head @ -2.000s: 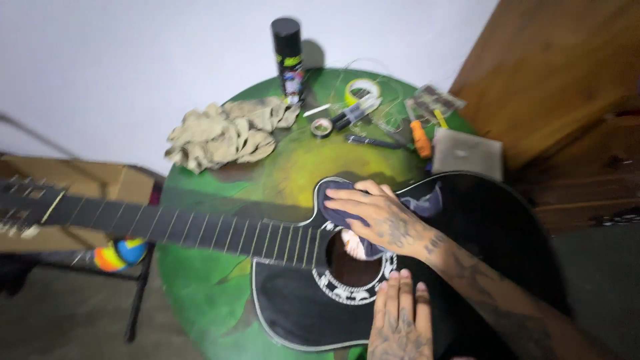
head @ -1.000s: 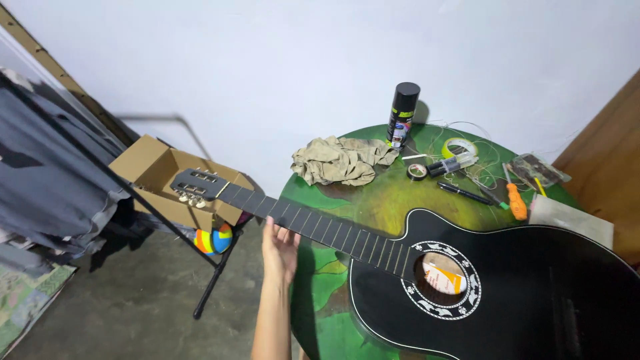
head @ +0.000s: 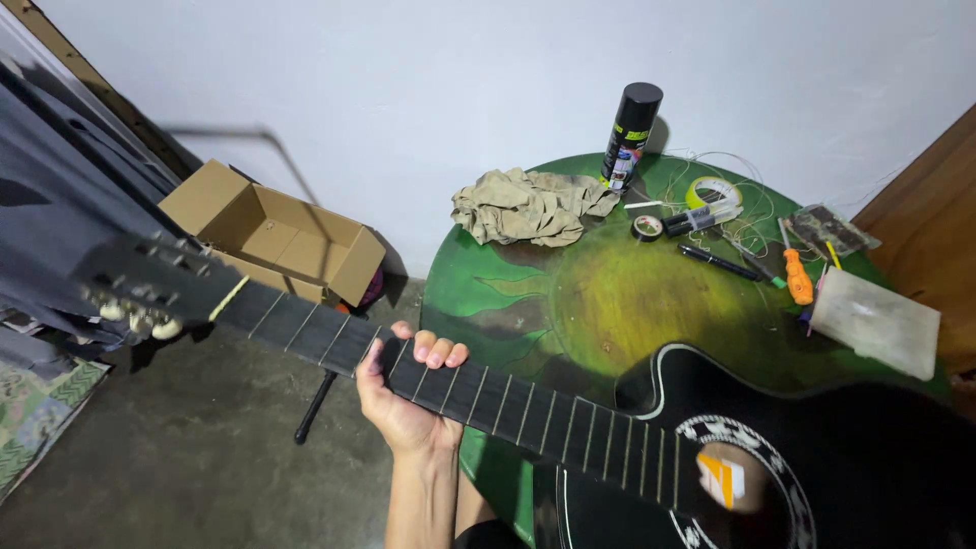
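A black acoustic guitar without strings lies face up, its body over the near right part of a round painted table. Its neck reaches left past the table's edge, and the headstock with pale tuning pegs is over the floor side. My left hand is wrapped around the neck from below, the thumb on the near side and the fingertips showing over the far edge of the fretboard. An orange and white label shows inside the sound hole. My right hand is out of view.
On the table are a crumpled beige cloth, a black spray can, yellow tape, black tape, a marker, an orange-handled screwdriver, loose strings and a whitish flat case. An open cardboard box stands left.
Two seconds ago both hands were on the guitar body, one with a dark cloth. My left hand now grips the neck, and the right has left view. The view has swung left.
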